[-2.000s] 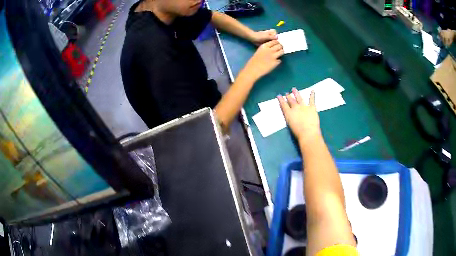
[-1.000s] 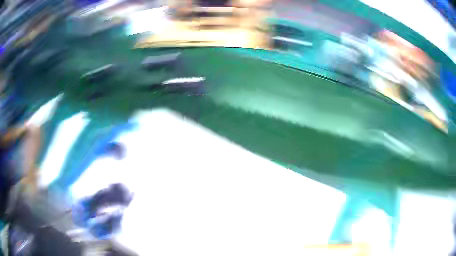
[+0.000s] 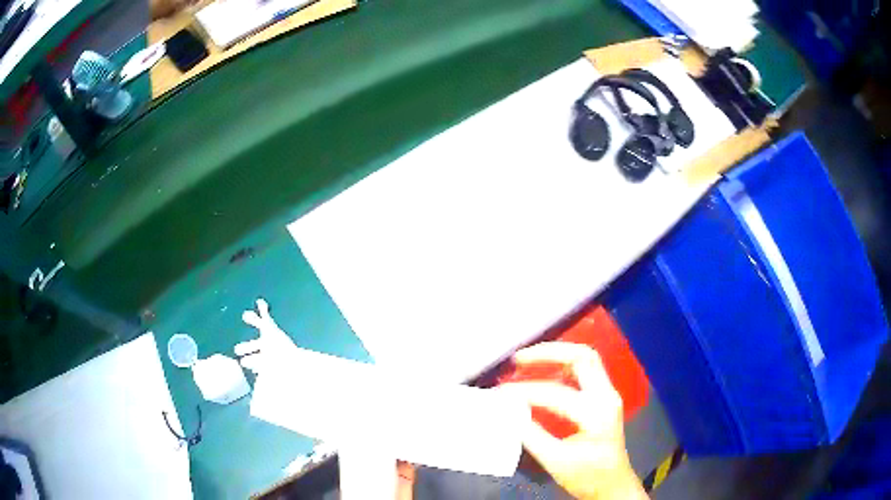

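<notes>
White sheets [image 3: 459,425] are held low in front of me, over the bench edge and the near corner of the pale mat [image 3: 488,244]. My right hand [image 3: 576,415] grips their right end, fingers bent. Part of my left hand or wrist [image 3: 369,477] shows overexposed under the sheets at the bottom edge; its fingers are hidden or washed out. Black headphones [image 3: 637,159], seemingly two pairs, lie together on the far right of the mat area, well beyond my hands.
A white glove [image 3: 262,327] and a small clear disc [image 3: 183,350] lie on the teal bench. A large blue bin [image 3: 752,312] stands right, a red object [image 3: 620,361] behind my right hand. The green belt [image 3: 322,127] runs beyond. Another white surface [image 3: 98,430] is lower left.
The view has swung from the seated person and blue tray to the mat and headphones. My hand was reaching onto white sheets earlier; now white sheets are held in front of me.
</notes>
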